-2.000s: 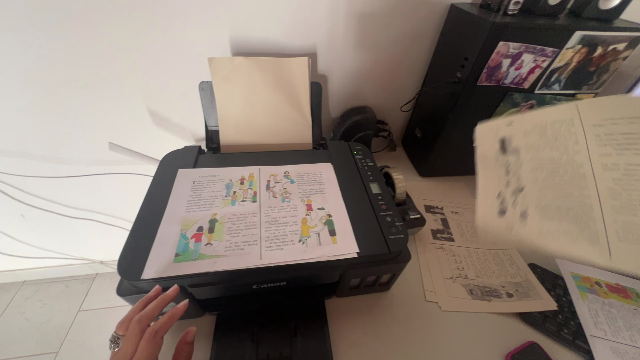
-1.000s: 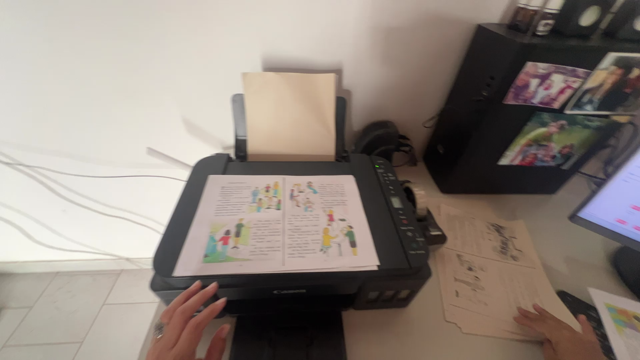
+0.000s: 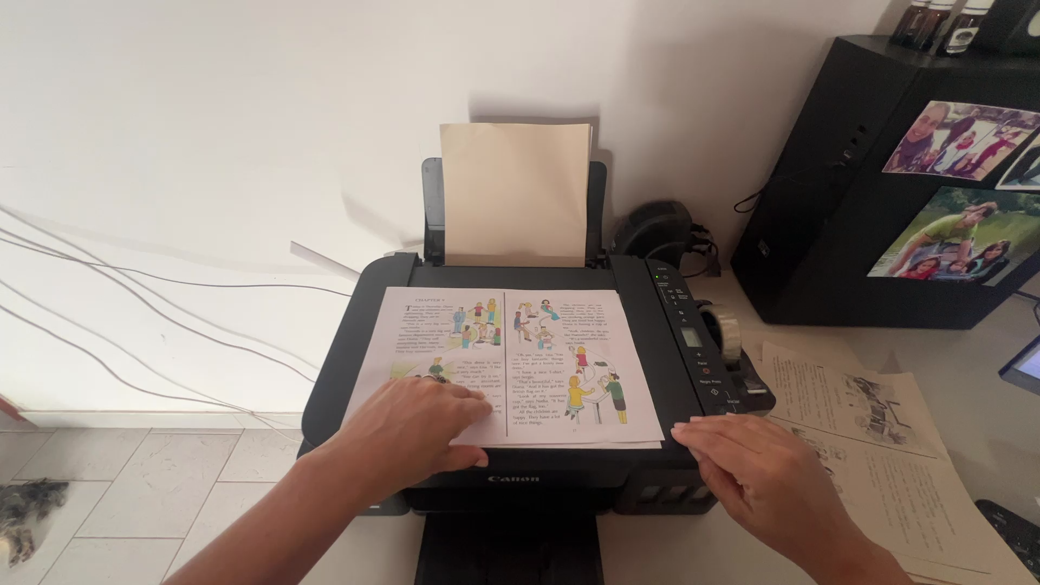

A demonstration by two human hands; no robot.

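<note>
A black Canon printer (image 3: pixel 642 341) stands on the table with its lid down. On the lid lie printed sheets (image 3: pixel 552 366) with text and coloured drawings, a lower one showing at the bottom edge. My left hand (image 3: pixel 414 422) rests palm down on the lower left part of the top sheet, holding nothing. At the lid's front right corner is my right hand (image 3: pixel 756 463), fingers together, touching the printer's edge; whether it pinches anything is hidden. Cream blank paper (image 3: pixel 516 195) stands upright in the rear feed. The output tray (image 3: pixel 508 544) extends below the front.
Printed cream sheets (image 3: pixel 869 455) lie right of the printer, beside a tape roll (image 3: pixel 721 333). Behind are a black computer case (image 3: pixel 853 203) with photos, small bottles (image 3: pixel 963 28) on top and a monitor corner (image 3: pixel 1020 361). Cables (image 3: pixel 146 284) hang left along the wall.
My left hand has moved onto the top sheet. My right hand has left the cream sheets for the printer's front right corner. Two seconds ago, a cream sheet was raised at the right.
</note>
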